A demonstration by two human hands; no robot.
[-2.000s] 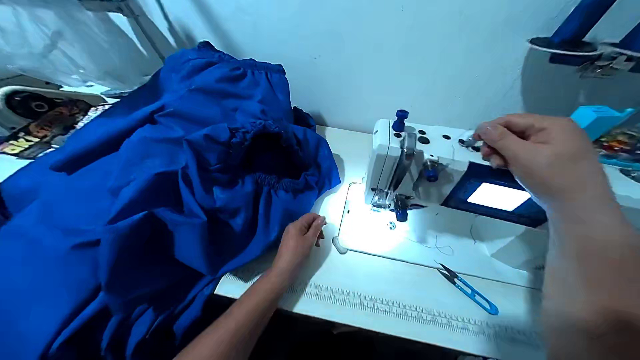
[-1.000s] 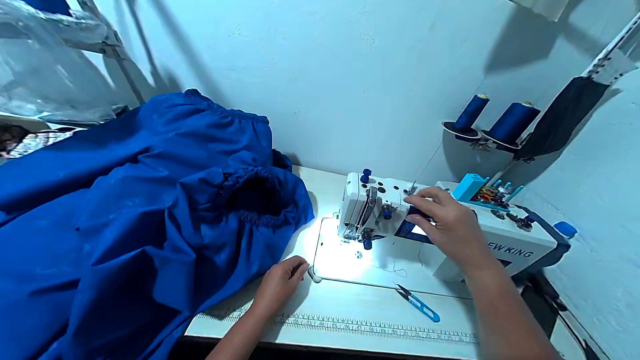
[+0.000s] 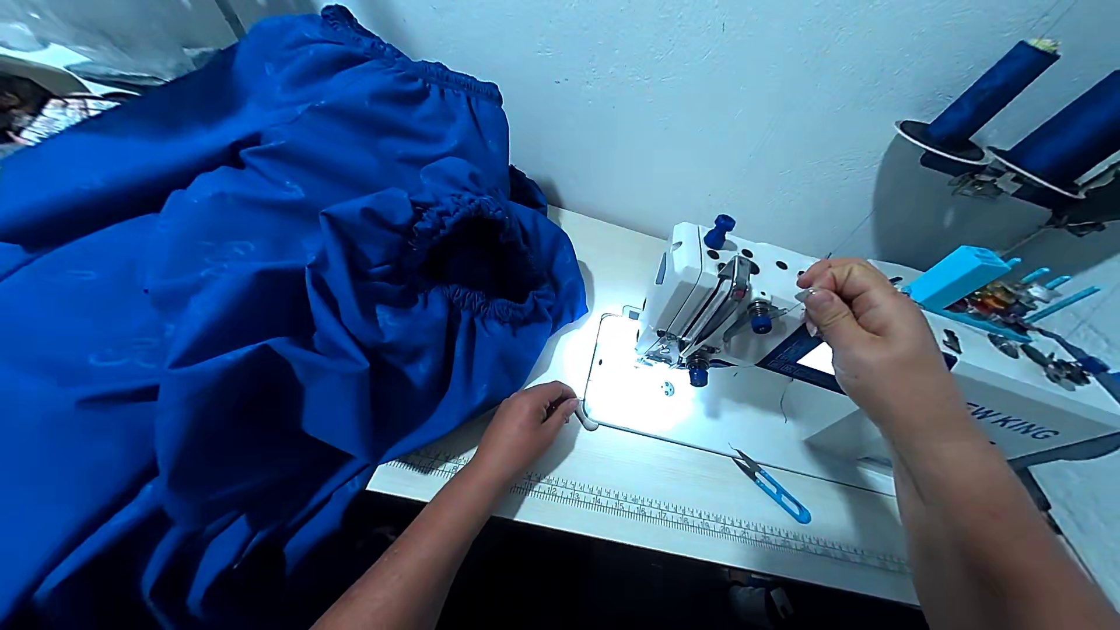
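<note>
My right hand (image 3: 862,328) is raised over the arm of a white sewing machine (image 3: 691,280), thumb and forefinger pinched near the tension dial (image 3: 760,315); a fine thread seems to run from the fingertips, and a small shiny thing shows there, too small to name. My left hand (image 3: 534,424) rests on the table by the left corner of the machine's bed plate (image 3: 700,424), fingers curled; whether it holds anything is hidden. Left of it lies a heap of blue fabric (image 3: 262,289) with gathered, elastic edges and a round opening. Blue-handled thread snips (image 3: 772,486) lie before the bed.
A measuring tape (image 3: 647,509) runs along the table's front edge. Blue thread cones (image 3: 989,96) stand on holders at the upper right. A light-blue organizer (image 3: 958,278) with bobbins sits on the machine. Behind is a pale wall (image 3: 647,114); clear plastic (image 3: 122,35) is at the upper left.
My right hand stays over the machine's arm, close to the tension dial, its fingers shifted slightly. My left hand stays by the bed's corner. The view has swung about.
</note>
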